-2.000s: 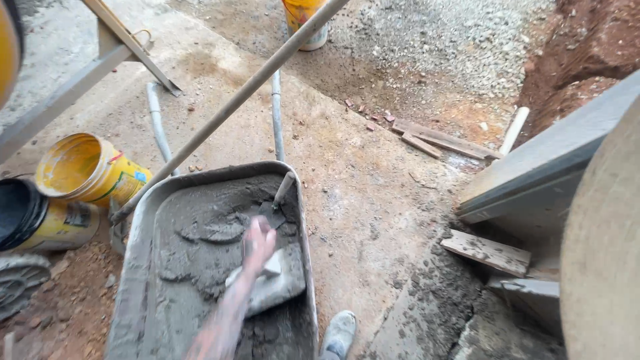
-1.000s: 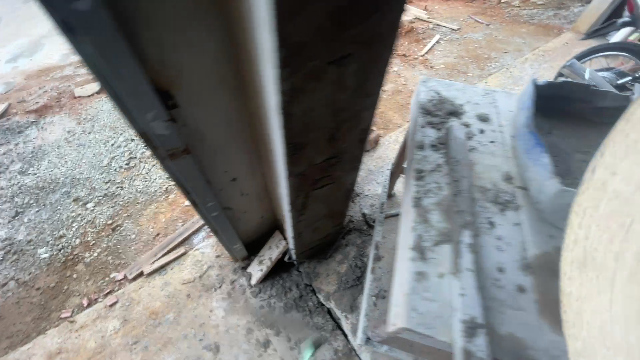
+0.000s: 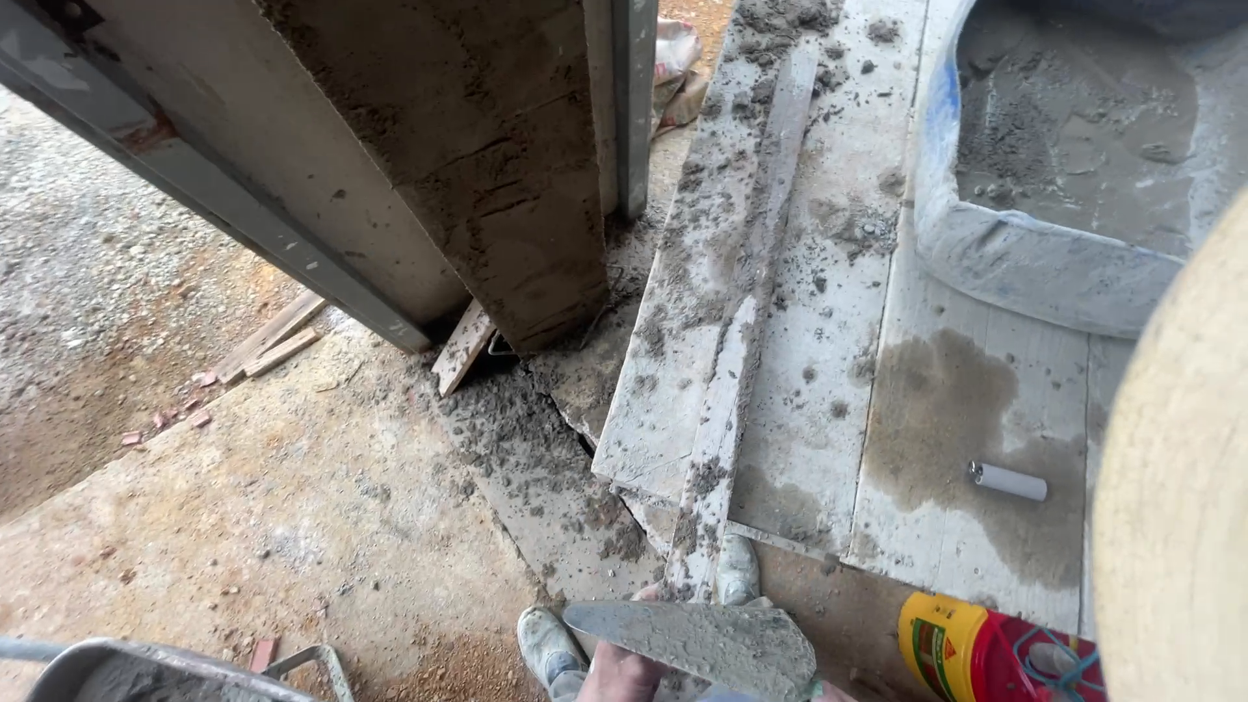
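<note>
A pointed masonry trowel [image 3: 692, 639] with wet mortar on its blade crosses the bottom of the head view, its tip to the left. At the blade's right end, by a bit of green handle, my right hand [image 3: 834, 692] shows only in part at the bottom edge and seems closed on the handle. My left hand [image 3: 622, 675] is under and behind the blade, partly hidden; its grip cannot be made out. Just above it ends a long, mortar-spattered strip [image 3: 746, 341] that lies along the plank platform [image 3: 829, 390].
A tub of wet mortar [image 3: 1082, 136] and a white roller sleeve [image 3: 1009, 482] rest on the platform. A mortar-coated column [image 3: 497, 185] rises between metal-edged forms. A wheelbarrow rim [image 3: 185, 663] is at lower left, a yellow and red bucket [image 3: 946, 643] at lower right, a wood offcut [image 3: 463, 348] at the column's foot.
The view has swung far to the right, from the wheelbarrow to the platform. Two seconds ago a hand was over the mortar in the wheelbarrow; now both hands and the trowel show at the bottom.
</note>
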